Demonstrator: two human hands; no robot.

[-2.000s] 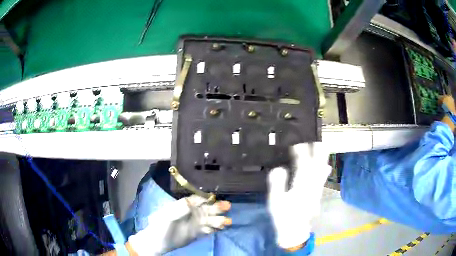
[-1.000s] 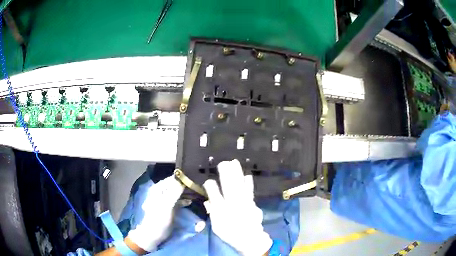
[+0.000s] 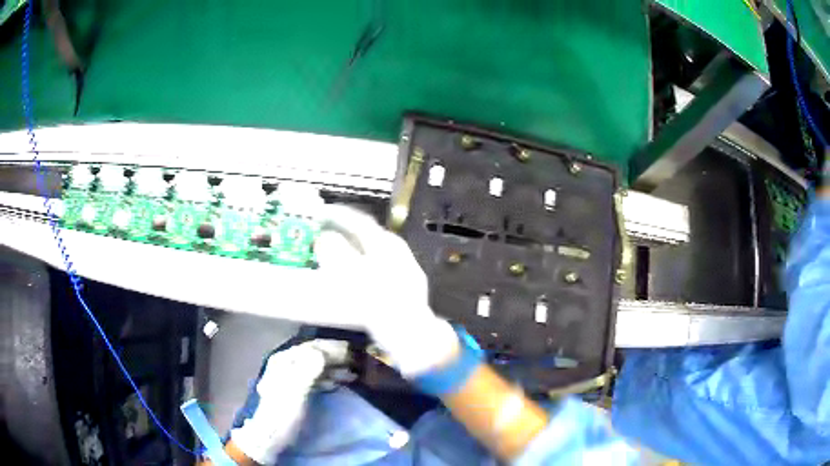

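The black square carrier fixture (image 3: pixel 519 246) lies across the conveyor rails, with no green boards in it. It has brownish knobs, white cut-outs and brass-coloured side bars. A row of green PCB panels (image 3: pixel 196 223) sits between the rails to its left. My right hand (image 3: pixel 382 291), in a white glove, reaches across the fixture's left edge to the right end of that row. Its fingertips are blurred against the panel, so a grip cannot be told. My left hand (image 3: pixel 287 391), also gloved, is low near the fixture's lower left corner, its fingers blurred and partly hidden.
A green mat (image 3: pixel 246 64) lies behind the conveyor, with thin dark tweezers (image 3: pixel 367 43) on it. A metal post (image 3: pixel 701 118) stands at right. Another person's blue sleeve (image 3: pixel 728 391) is at the right. A blue coiled cord (image 3: pixel 77 284) hangs at left, over a black bin (image 3: pixel 100 364).
My right hand has moved from the fixture's lower edge left to the panel row. My left hand has come off the fixture's corner bar. The camera view has shifted, so the fixture appears further right and lower.
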